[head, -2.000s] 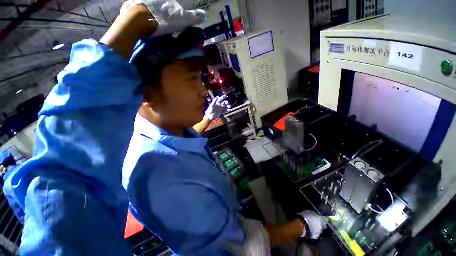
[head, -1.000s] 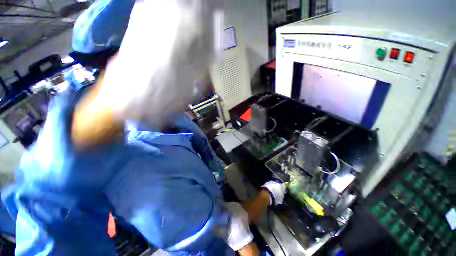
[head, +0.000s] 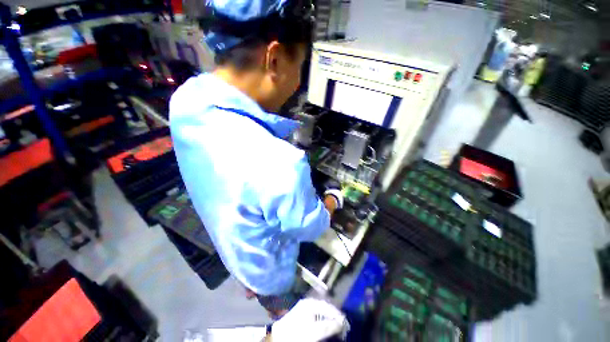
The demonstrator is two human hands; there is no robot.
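A white-gloved hand point(head: 311, 320), cut off by the bottom edge, looks like my left hand; its fingers and any hold are unclear. My right hand is not seen. Just ahead, a person in a blue smock point(head: 241, 167) bends over the bench, with a gloved hand point(head: 334, 197) at the near test fixture point(head: 356, 190). A grey metal block point(head: 354, 148) stands above that fixture. A second block point(head: 304, 128) stands farther left. Green circuit boards lie in rows in a black tray point(head: 428, 200) at the right.
A cream test cabinet point(head: 431, 83) stands behind the fixtures. More boards sit in a lower tray point(head: 408, 294), beside a blue frame point(head: 364, 284). A black box with a red liner point(head: 485, 175) is at the right. Black trays point(head: 150, 160) and a red sheet point(head: 57, 317) are at the left.
The raised blue sleeve and the large glove near the camera are gone from view. The view has turned right and down, showing the floor and more trays. The person's gloved hand remains at the fixture.
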